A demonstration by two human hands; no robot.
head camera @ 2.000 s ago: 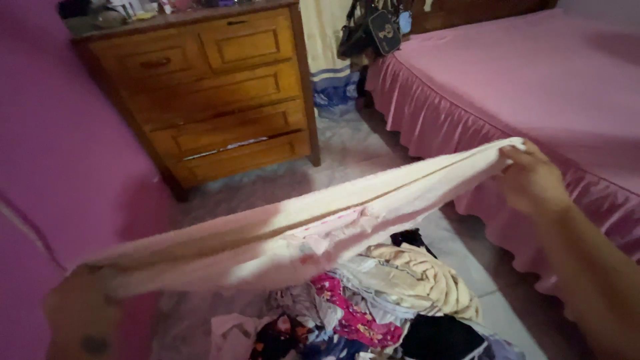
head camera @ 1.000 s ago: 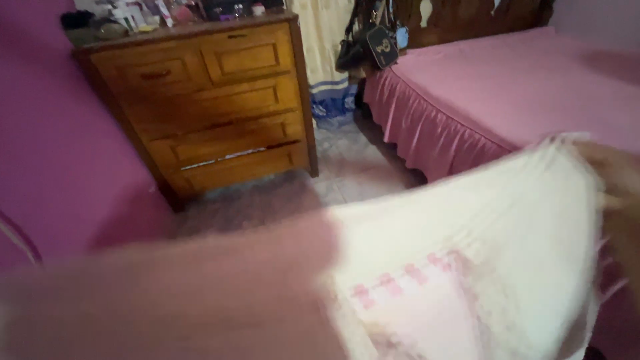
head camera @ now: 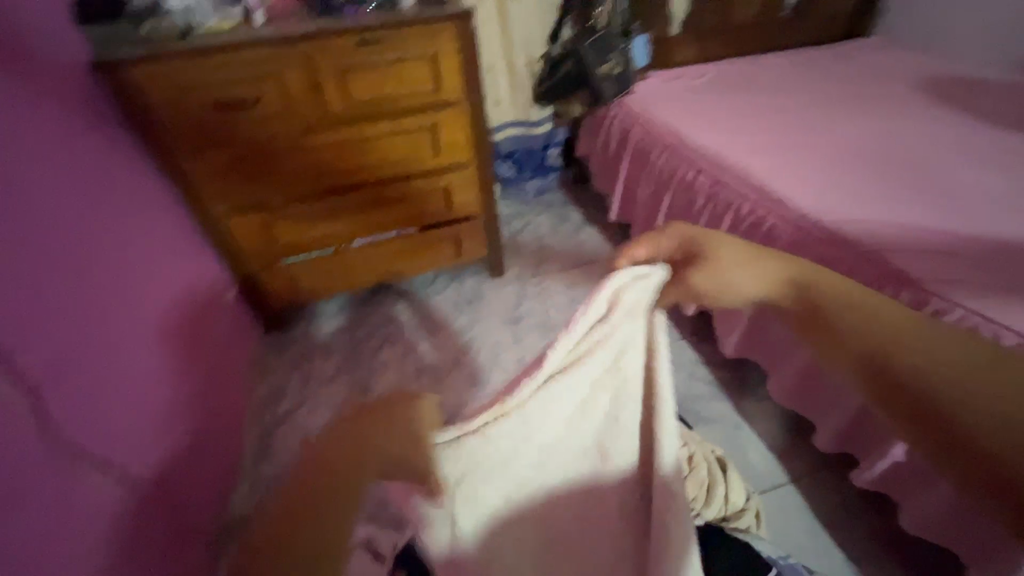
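A cream-white cloth [head camera: 560, 432] with a pinkish edge hangs between my two hands, its lower part running out of the bottom of the view. My right hand [head camera: 696, 268] pinches its upper right corner, near the bed's skirt. Lower and to the left, my blurred left hand [head camera: 400, 440] grips the cloth's upper left edge. Behind and below the cloth, parts of a clothes pile show: a beige crumpled garment [head camera: 716, 484] and a black garment [head camera: 732, 552]. The cloth hides much of the pile.
A wooden chest of drawers [head camera: 352, 160] with small items on top stands against the purple wall [head camera: 104, 320]. To the right is a bed with a pink ruffled cover [head camera: 800, 152]. Dark bags [head camera: 588, 68] hang by its headboard, beside a curtain [head camera: 520, 72]. Tiled floor [head camera: 552, 248] lies between.
The cloth was stretched wide between my hands and now hangs with its held points closer together. My left hand has moved inward from the far left.
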